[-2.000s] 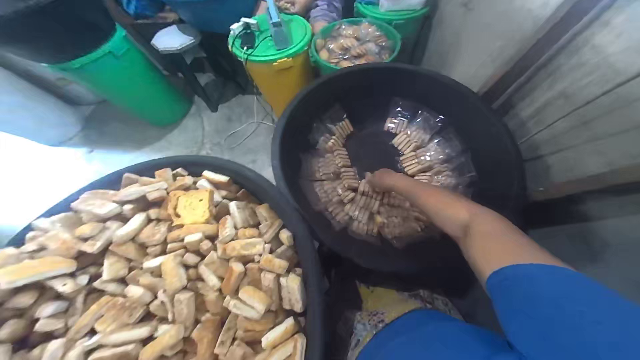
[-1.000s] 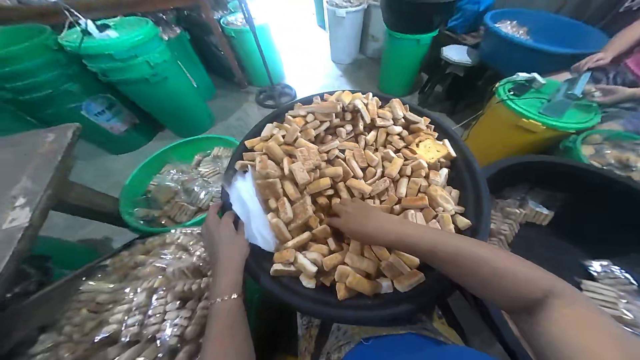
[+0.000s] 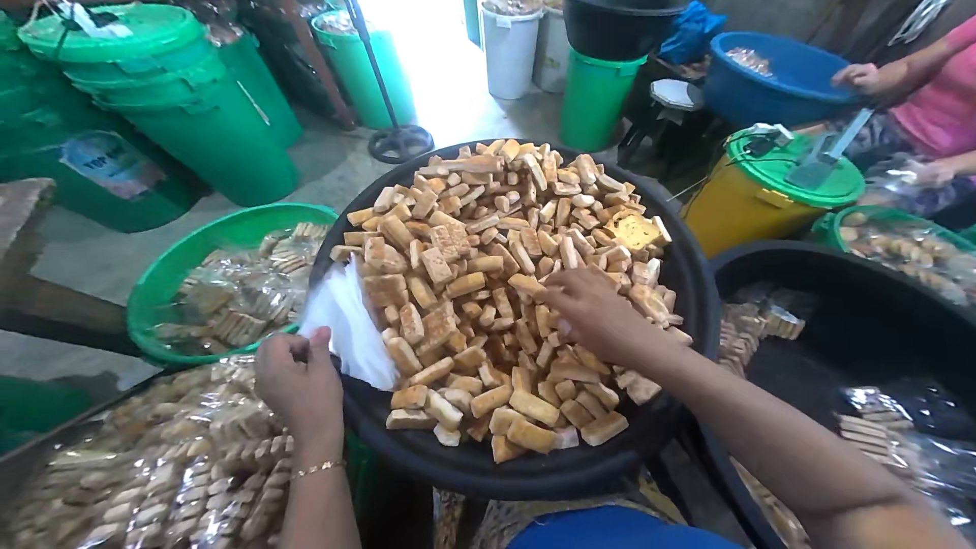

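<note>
Pieces of toasted bread (image 3: pixel 465 252) are heaped in a round black tub (image 3: pixel 526 476) in front of me. My right hand (image 3: pixel 591 313) reaches into the right part of the heap, its fingertips at a bread piece; whether it grips that piece is unclear. At the tub's left rim, my left hand (image 3: pixel 301 381) has thumb and fingers close together at the lower edge of thin white plastic bags (image 3: pixel 347 324). Its hold on them cannot be made out. A flat yellowish bread slice (image 3: pixel 633 229) lies on the heap's right side.
Clear packs of bread pieces (image 3: pixel 183 457) fill the lower left, beside a green basin (image 3: pixel 141 305). A black tub (image 3: pixel 823 267) with packs stands right, near a yellow bucket (image 3: pixel 732 206). Behind are green buckets (image 3: pixel 229 130) and a blue basin (image 3: pixel 778 76), beside a person in pink (image 3: pixel 942 99).
The view has swung left from the tub of packs. My right hand, earlier among those packs, is now at the bread heap, a little further right than one second ago.
</note>
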